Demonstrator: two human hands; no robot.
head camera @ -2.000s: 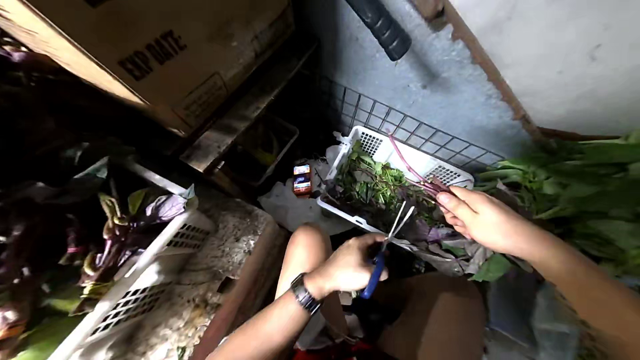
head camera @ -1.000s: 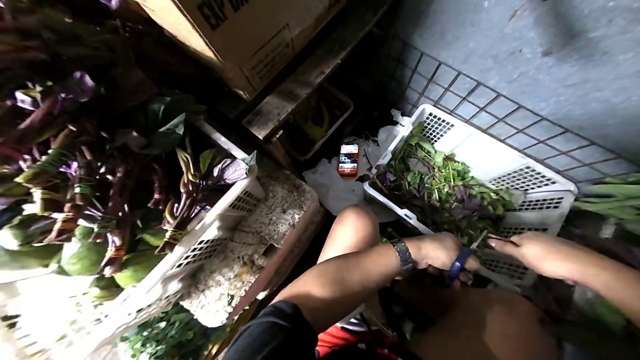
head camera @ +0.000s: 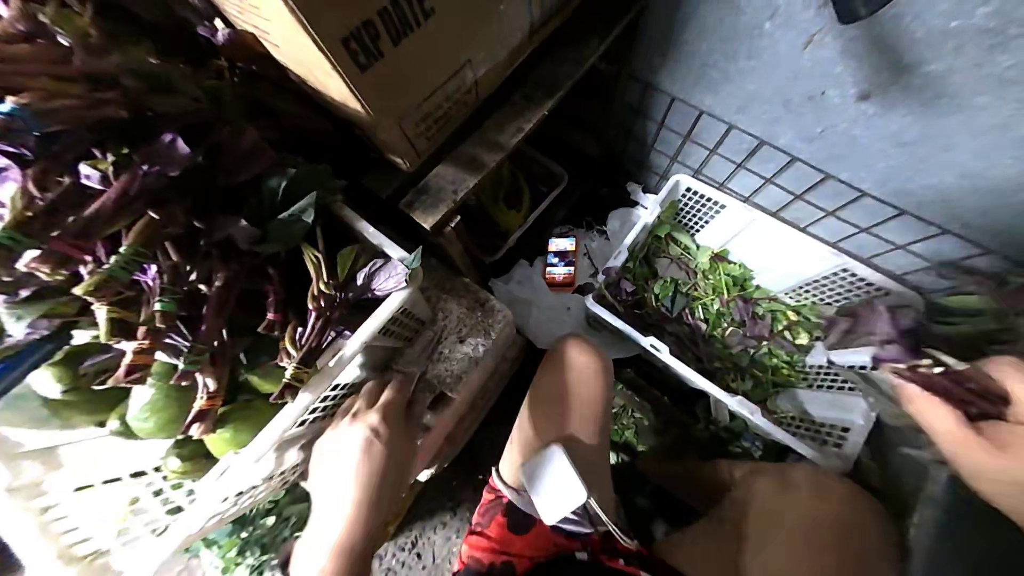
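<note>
My left hand (head camera: 364, 456) reaches to the side of a white plastic crate (head camera: 352, 340) on the left. Its fingertips are beside a worn, crusted block (head camera: 460, 340), and what they hold or touch is unclear. At the right edge my right hand (head camera: 968, 428) grips a bundle of dark purple stems (head camera: 952, 388), with purple leaves at its far side. Next to that hand, a white perforated plastic basket (head camera: 780, 260) holds cut green and purple leafy sprigs (head camera: 720, 300). Tied bunches of purple-stemmed greens (head camera: 220, 344) lie over the left crate, above green round fruits (head camera: 160, 408).
A printed cardboard box (head camera: 400, 72) stands on a wooden ledge (head camera: 488, 160). A lit phone (head camera: 561, 262) lies on pale plastic (head camera: 528, 300) between the crates. Wire mesh (head camera: 800, 184) leans by the wall. A white square object (head camera: 554, 484) hangs near my leg.
My left hand has left the right basket, where it held blue-handled scissors, and is at the left crate; no scissors show in it. My right hand is farther right, with a stem bundle.
</note>
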